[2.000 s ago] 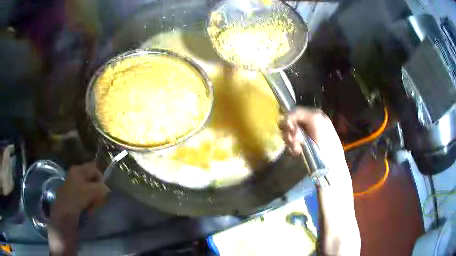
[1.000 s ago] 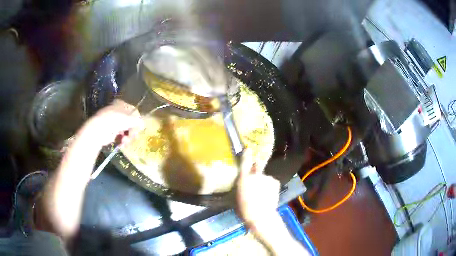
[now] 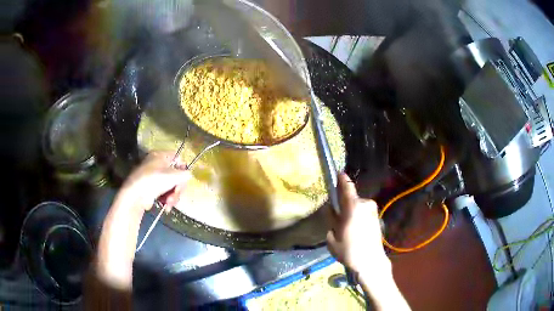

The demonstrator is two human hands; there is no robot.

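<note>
My left hand (image 3: 159, 181) holds the wire handle of the wire-handled strainer (image 3: 262, 146). Its round bowl is heaped with golden fried crumbs (image 3: 222, 100) and is over the frying oil (image 3: 237, 203) in the large black wok (image 3: 358, 130). My right hand (image 3: 352, 222) grips the straight metal handle of the spider strainer (image 3: 325, 152). The spider strainer is tilted steeply, its rim raised above the right side of the crumbs, and its mesh is blurred. I cannot tell what its bowl holds.
The blue tray (image 3: 261, 294) with pale contents and a serving spoon (image 3: 338, 280) is at the wok's front edge. A steel bowl or pot (image 3: 73, 130) is left of the wok, with a sieve (image 3: 58, 252) below it. An orange hose (image 3: 419, 248) and a steel vessel (image 3: 507, 176) are at right.
The spider strainer was upright and heaped beside the other strainer, then over it; now it is raised and tilted. The wire-handled strainer has moved to the right and holds a visible heap.
</note>
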